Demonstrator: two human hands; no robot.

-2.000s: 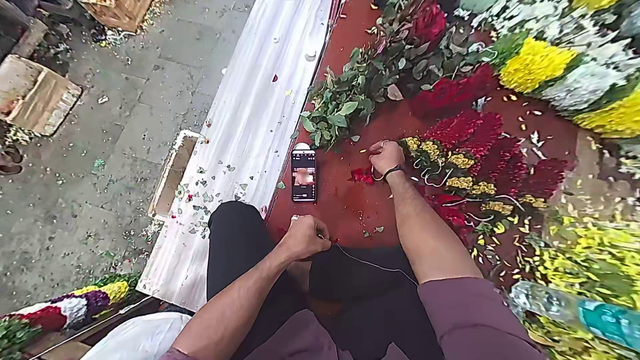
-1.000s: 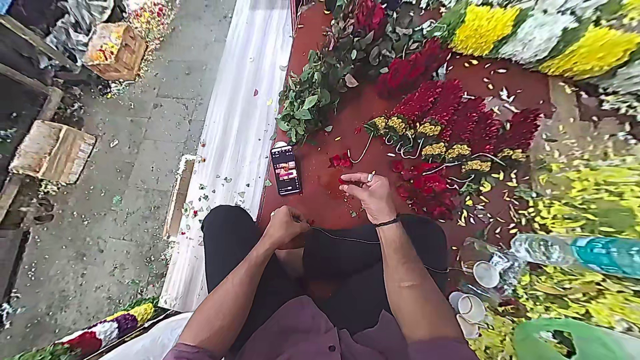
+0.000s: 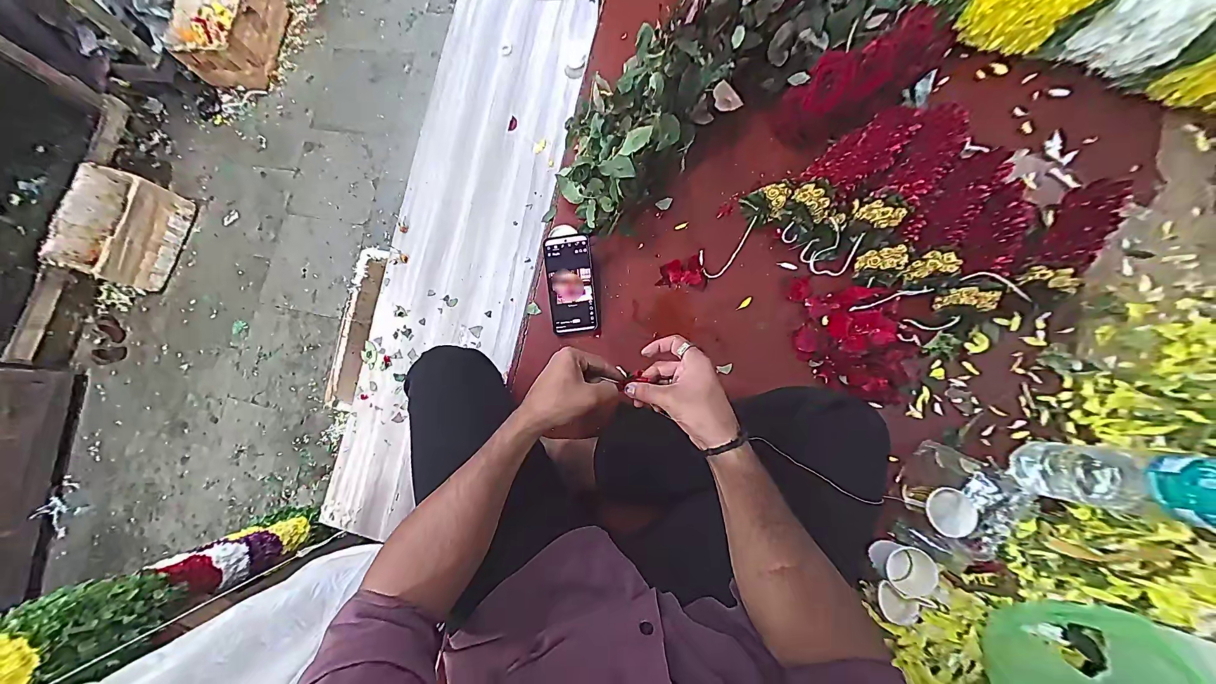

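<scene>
My left hand (image 3: 570, 388) and my right hand (image 3: 686, 391) meet above my lap. Between their fingertips is a small red flower (image 3: 635, 382), partly hidden by the fingers. A thin thread (image 3: 817, 473) runs from near my right wrist over my right knee. Beyond the hands lie loose red petals (image 3: 682, 273) on the red surface. A phone (image 3: 572, 285) with a lit screen lies just past my left hand. To the right are a heap of red flowers (image 3: 850, 332) and garlands of red petals (image 3: 921, 180) with yellow flower ends and white strings.
Leafy stems (image 3: 617, 152) lie behind the phone. A white cloth (image 3: 465, 190) runs along the left edge. At right are plastic bottles (image 3: 1078, 472), paper cups (image 3: 912, 572), a green plastic bag (image 3: 1054, 646) and yellow petals (image 3: 1140, 380). Wooden crates (image 3: 119, 226) stand on the paved ground.
My right hand was at the loose red petals two seconds ago, then moved back toward my lap. It is now against my left hand, with a red flower between them.
</scene>
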